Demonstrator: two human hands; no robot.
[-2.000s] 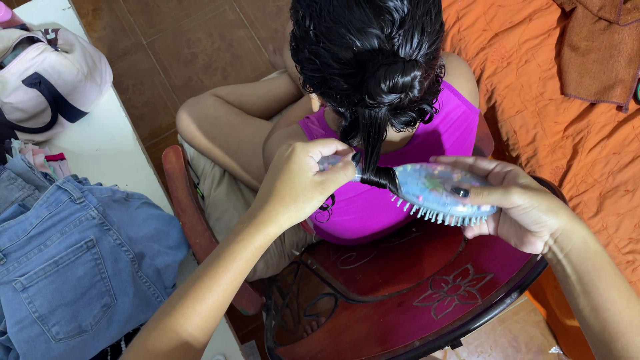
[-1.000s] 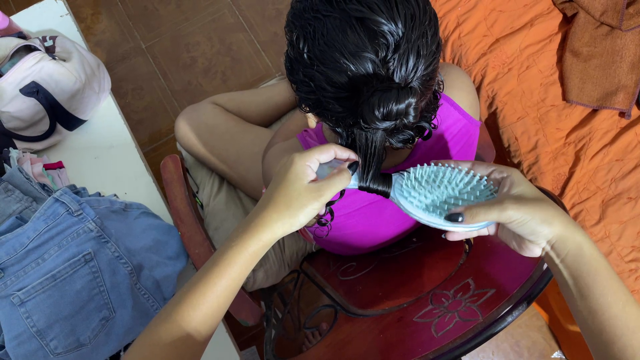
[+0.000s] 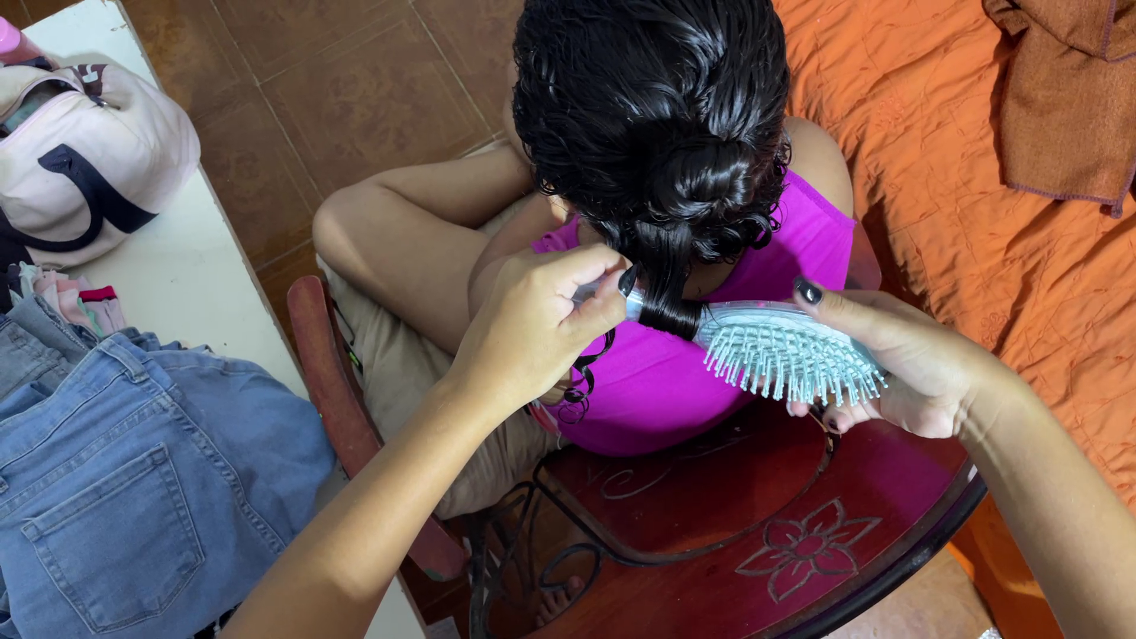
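Note:
A seated person with wet black hair [image 3: 621, 115], pinned in a small bun [image 3: 710, 177], has their back to me and wears a magenta top [image 3: 648, 382]. My left hand [image 3: 550, 319] grips the handle end of a light blue paddle hairbrush [image 3: 790, 355]. A lock of hair [image 3: 670, 315] is wound around the brush's handle between my two hands. My right hand [image 3: 896, 355] holds the head of the brush at its far end, thumb on top and fingers below. The bristles face toward me and downward.
The person sits in a dark red wooden chair with a carved flower [image 3: 808, 546]. An orange bedspread [image 3: 923, 248] with a brown cloth [image 3: 1065, 115] lies at right. On the left, a white table [image 3: 213, 266] holds a pale pink bag [image 3: 133, 142] and folded jeans [image 3: 151, 479].
The brush has been turned over in my hands: its back showed two seconds ago, its bristles faced up one second ago, and they now point toward me and down. The hair stays wound around the handle.

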